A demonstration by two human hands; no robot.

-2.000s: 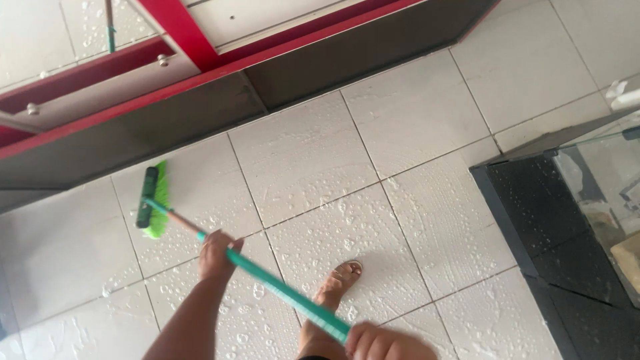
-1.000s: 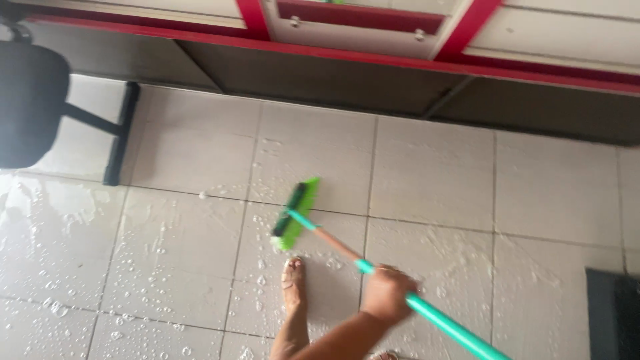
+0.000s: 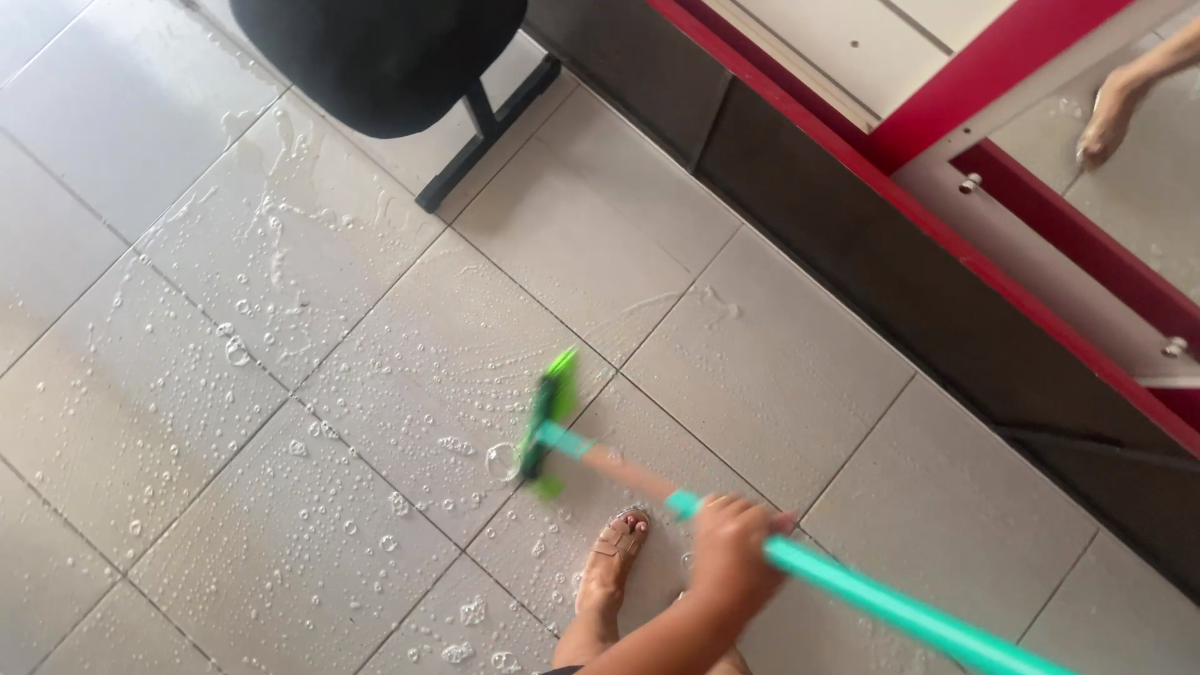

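Observation:
My left hand [image 3: 741, 553] is closed around the teal handle of a floor brush [image 3: 547, 417], below the peeled, brownish stretch of the pole near the head. The brush has a dark green block and bright green bristles, slightly blurred, and rests on wet tiles [image 3: 375, 469] dotted with soap bubbles. The handle runs down to the lower right edge, out of view. My right hand is outside the frame. One sandaled foot [image 3: 614, 553] stands just below the brush head.
A black chair [image 3: 380, 56] with a dark metal foot stands at the top. Along the right runs a red-framed cabinet [image 3: 891, 159] with a dark base panel and a reflective surface showing a foot. Foamy water covers the tiles at the left.
The view has turned and shifted strongly. The brush head, beside the cabinet base two seconds ago, is now farther from it. My right hand, seen on the handle then, is out of view.

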